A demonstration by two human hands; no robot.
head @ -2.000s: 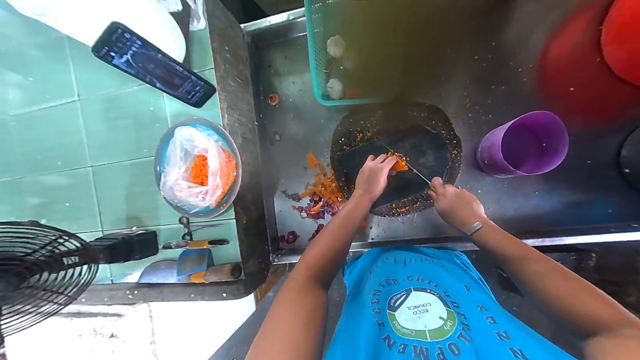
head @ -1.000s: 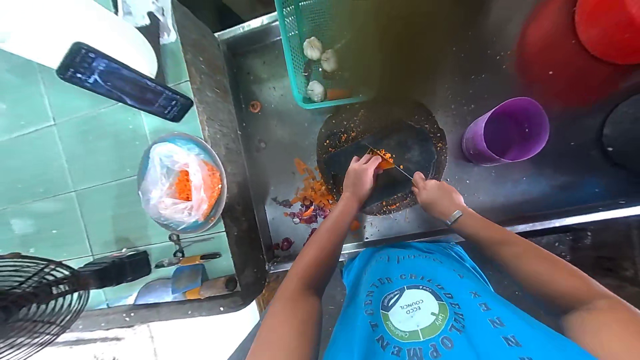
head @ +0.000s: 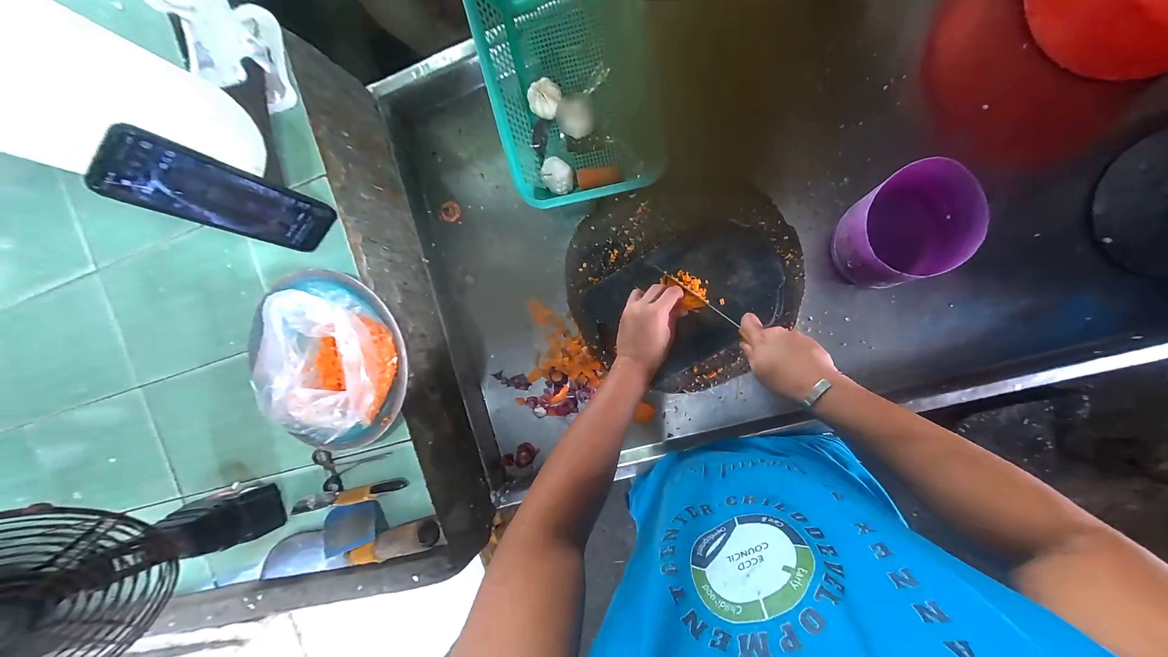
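My left hand (head: 650, 327) presses a piece of carrot (head: 692, 299) against a dark chopping board (head: 744, 265) that lies on a larger round dark board (head: 602, 239). In my right hand (head: 787, 358) is the handle of a kitchen knife (head: 714, 308); its thin blade crosses the board beside my left fingertips. Finely chopped carrot (head: 689, 281) lies along the blade, and small bits are scattered over the round board. Carrot peelings (head: 568, 354) and purple onion skins (head: 561, 398) lie left of the boards on the metal surface.
A green plastic basket (head: 511, 137) holds garlic bulbs (head: 557, 175) and a carrot piece (head: 599, 177). A purple plastic cup (head: 853, 239) stands at right. Left, on green tiles, are a bowl (head: 401, 365) with bagged chopped carrot, scissors (head: 330, 467) and knives (head: 351, 529). A phone (head: 214, 187) and a fan (head: 82, 566) are nearby.
Chopped carrot beside the knife has grown into a larger pile than in the earliest frame. Both hands stay at the board with the knife and the carrot piece.
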